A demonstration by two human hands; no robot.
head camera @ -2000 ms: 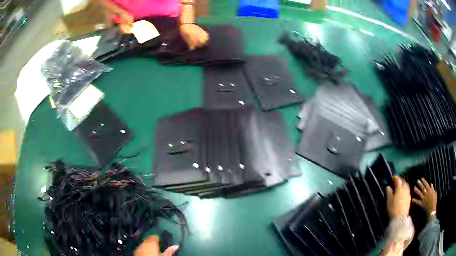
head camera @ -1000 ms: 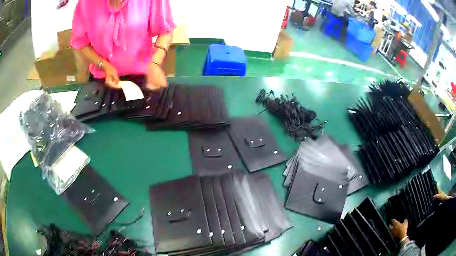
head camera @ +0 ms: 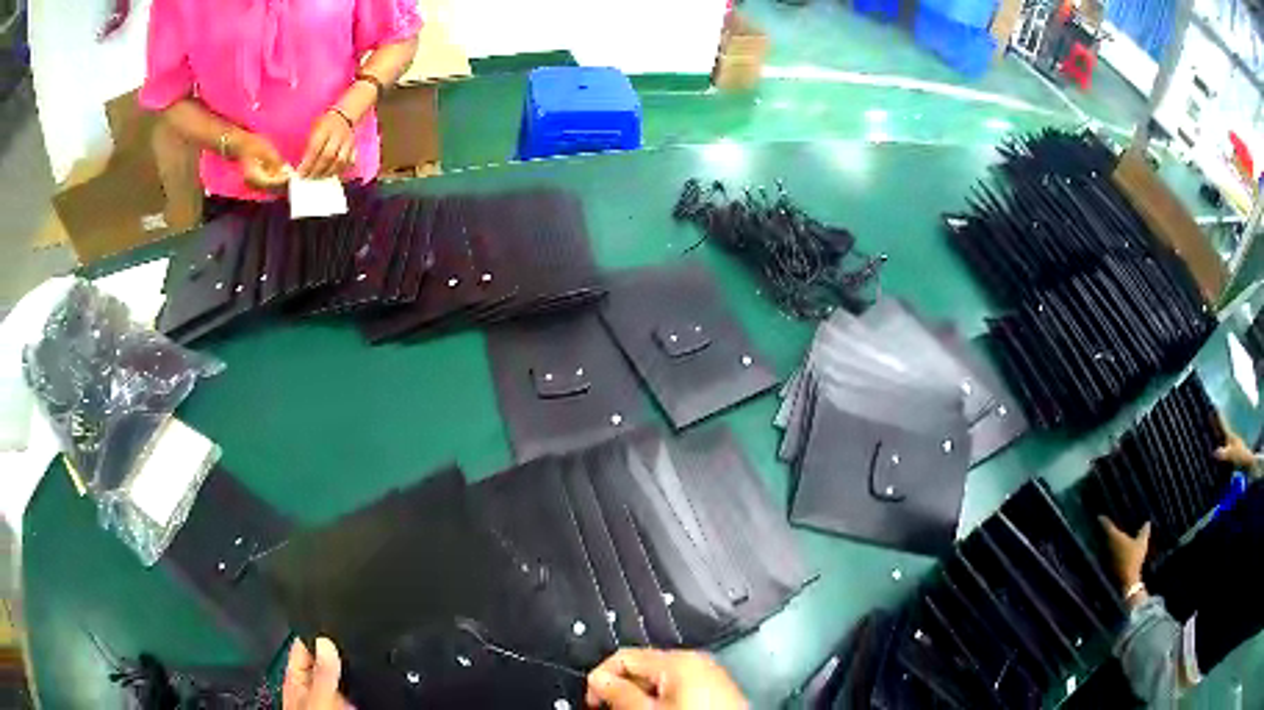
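Observation:
My left hand [head camera: 316,676], cut off by the bottom edge, holds the left edge of a matte black panel [head camera: 381,562]. The panel overlaps the left end of a fanned stack of black panels [head camera: 645,534] and has silver dots near its lower part. My right hand [head camera: 663,680], also cut off by the bottom edge, pinches a thin black cord [head camera: 520,649] that runs left to the panel's face. Whether the cord passes through the panel is too blurred to tell. The large cord pile [head camera: 180,682] is mostly out of view at the bottom left.
Two panels with cord loops [head camera: 679,347] lie beyond the stack. A greyer fan [head camera: 880,458], a cord bundle [head camera: 783,250] and ridged rows [head camera: 1088,284] are to the right. A plastic bag [head camera: 104,388] lies left. A person in pink [head camera: 277,83] holds a white card; another's hands are right.
Both my hands have come into view, with a panel and a cord between them at the stack's left end. The view has shifted. The person in pink has both hands at the card.

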